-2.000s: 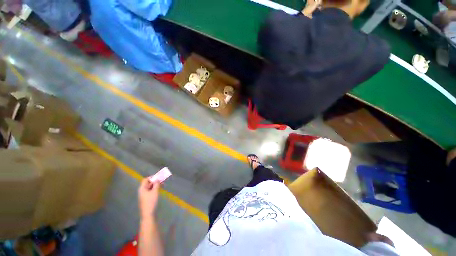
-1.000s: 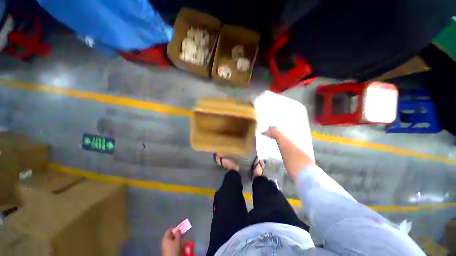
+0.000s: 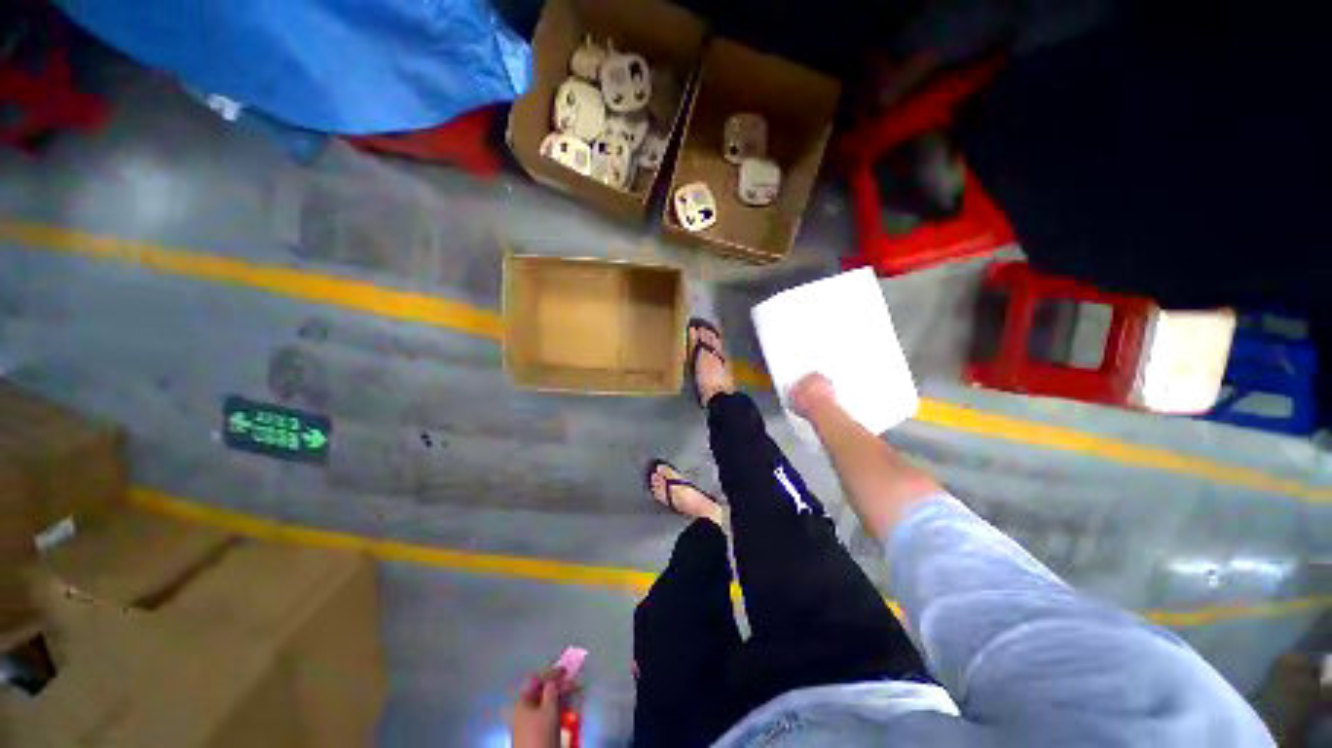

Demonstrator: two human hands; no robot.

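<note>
My right hand [image 3: 812, 396] grips the near edge of a plain white rectangular tray or lid [image 3: 836, 344], held above the floor to the right of my feet. My left hand [image 3: 538, 704], at the bottom edge and partly cut off, holds a small pink card [image 3: 571, 662] between its fingertips. An empty brown carton [image 3: 593, 386] stands open on the floor in front of my feet. Beyond it, one open carton [image 3: 580, 193] holds a heap of cream housings [image 3: 580, 108], and another [image 3: 787, 234] holds a few.
A red stool [image 3: 1055, 339] with a white piece on its end and a blue stool [image 3: 1268, 377] stand at the right. People in dark clothing [image 3: 1169, 132] and blue clothing [image 3: 314, 56] are at the top. Large closed cartons [image 3: 278, 643] are at the lower left. Yellow lines cross the floor.
The brown carton, at my right side two seconds ago, now stands on the floor before me. My right hand has the white piece, now nearer the right. The left hand keeps the card, lower in view.
</note>
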